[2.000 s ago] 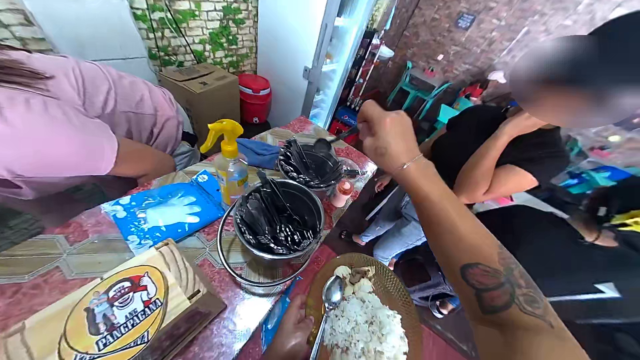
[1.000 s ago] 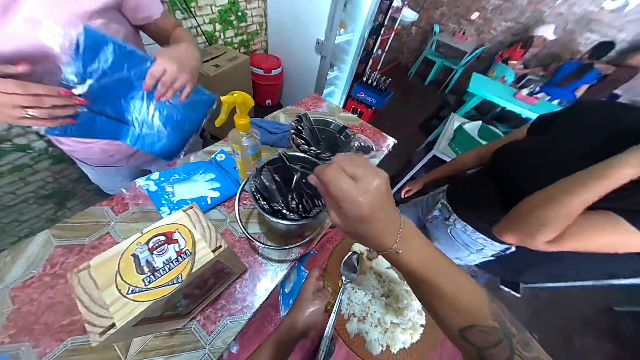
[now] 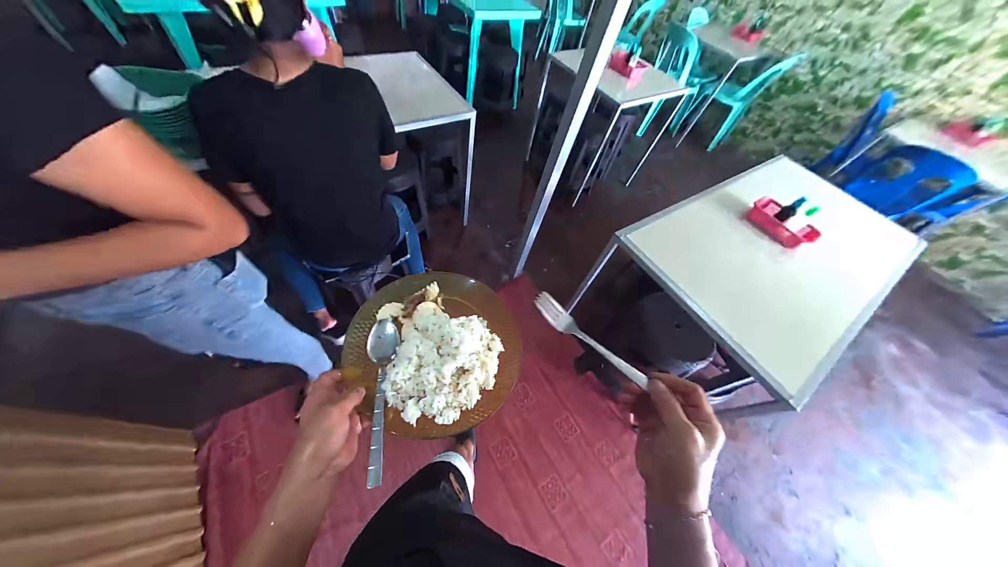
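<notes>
My left hand [image 3: 329,425] grips the left edge of an amber plate [image 3: 504,339], thumb on the rim. White rice [image 3: 442,368] is heaped on the plate, with pieces of some other food [image 3: 413,305] at its far side. A metal spoon [image 3: 376,417] rests on the plate's left part, its handle sticking out over the near rim beside my left hand. Out to the right of the plate, my right hand [image 3: 679,433] holds a metal fork [image 3: 600,352] by the handle, tines pointing up and left, touching nothing.
A white-topped table [image 3: 756,291] with a pink condiment basket [image 3: 782,223] stands at the right. A metal post [image 3: 571,134] rises ahead. One person [image 3: 118,197] stands close at the left; another [image 3: 303,165] sits beyond at a table. Red patterned flooring [image 3: 551,457] lies below.
The view has swung far from the counter with the utensil buckets to the seating area. My right hand, over the buckets before, now holds a fork. The plate has stayed in my left hand.
</notes>
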